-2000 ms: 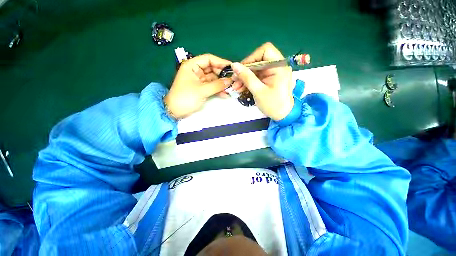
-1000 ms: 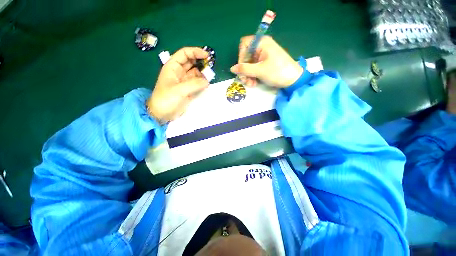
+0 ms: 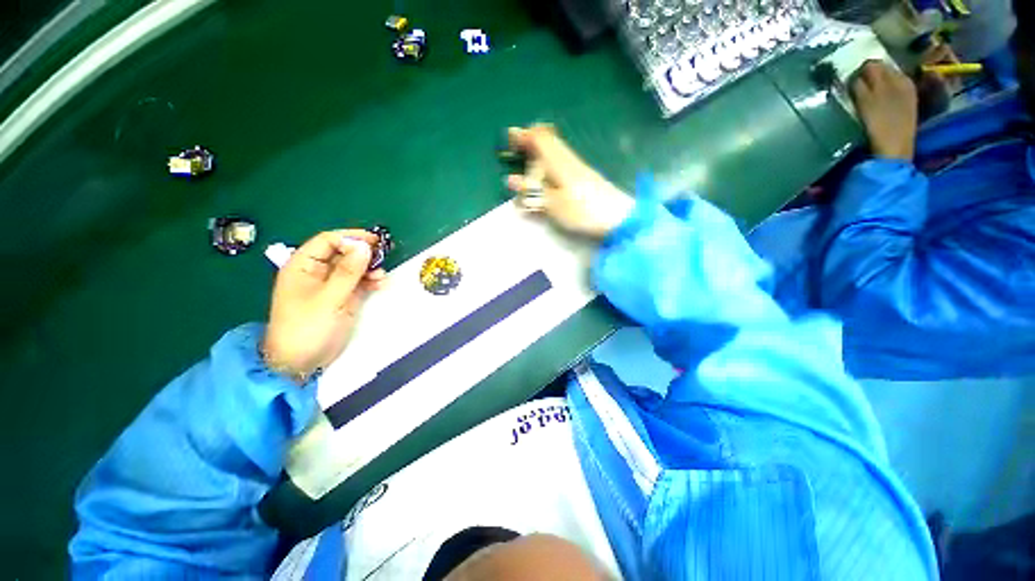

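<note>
My left hand (image 3: 318, 301) is at the left end of the white work board (image 3: 454, 371). Its fingertips hold a small black module (image 3: 381, 245). A gold disc (image 3: 440, 274) with dark marks lies on the board, to the right of that hand. My right hand (image 3: 562, 191) is over the board's far right end, its fingers blurred. A small pale spot and a dark spot show at its fingertips; I cannot tell whether it holds anything. A black strip (image 3: 443, 346) lies along the board. A white tab (image 3: 279, 254) shows beside my left hand.
Black modules lie on the green mat at the left (image 3: 234, 235), (image 3: 191, 162) and far side (image 3: 410, 45), near a small white part (image 3: 476, 42). A clear blister tray (image 3: 726, 40) is at the upper right. A neighbour's blue sleeve and hand (image 3: 888, 108) are at the right.
The view has turned, showing more of the far mat and the neighbour. My right hand has moved right, away from the gold disc, and its pen-type tool no longer shows. My left hand still holds the module.
</note>
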